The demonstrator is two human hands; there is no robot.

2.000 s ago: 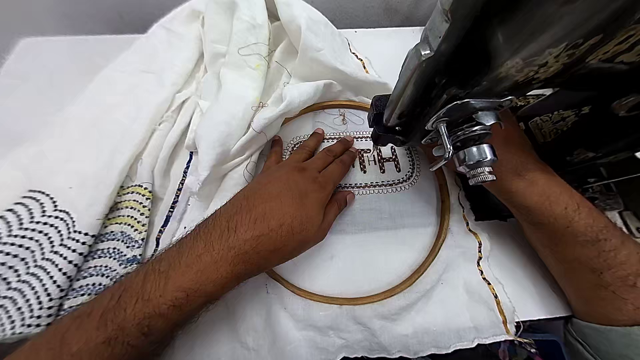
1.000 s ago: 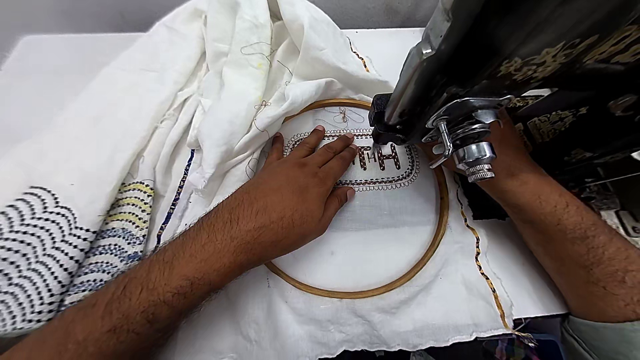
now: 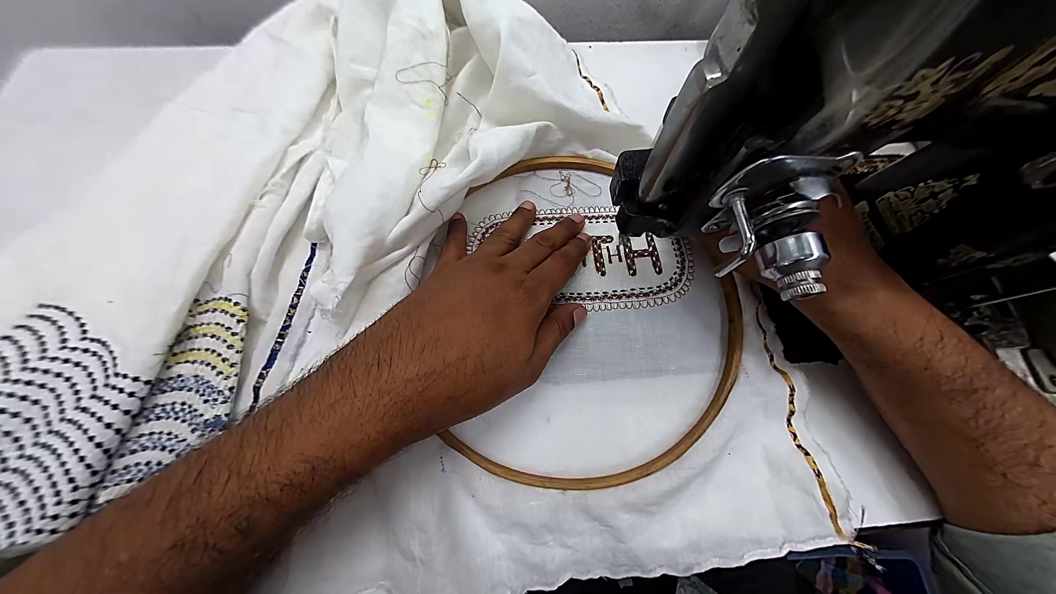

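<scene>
My left hand (image 3: 511, 297) lies flat with its fingers spread on white cloth (image 3: 627, 412) stretched in a round wooden embroidery hoop (image 3: 594, 481). Its fingertips cover part of an embroidered oval border (image 3: 681, 276) with stitched brown letters inside. My right hand (image 3: 813, 239) reaches behind the tension dial (image 3: 794, 256) of a black sewing machine (image 3: 825, 82), at the hoop's right edge; its fingers are mostly hidden, so its grip cannot be told. The machine's head hangs over the upper right of the hoop, close to the letters.
Bunched white cloth (image 3: 388, 124) with loose threads lies behind and left of the hoop. Dark wavy stitching (image 3: 66, 396) and yellow and blue rows (image 3: 202, 355) mark it at left. A white table (image 3: 107, 99) lies underneath. A blue container (image 3: 895, 569) shows at the lower right.
The hoop and its embroidered cloth have shifted slightly upward under the machine's head, with my left hand still on them.
</scene>
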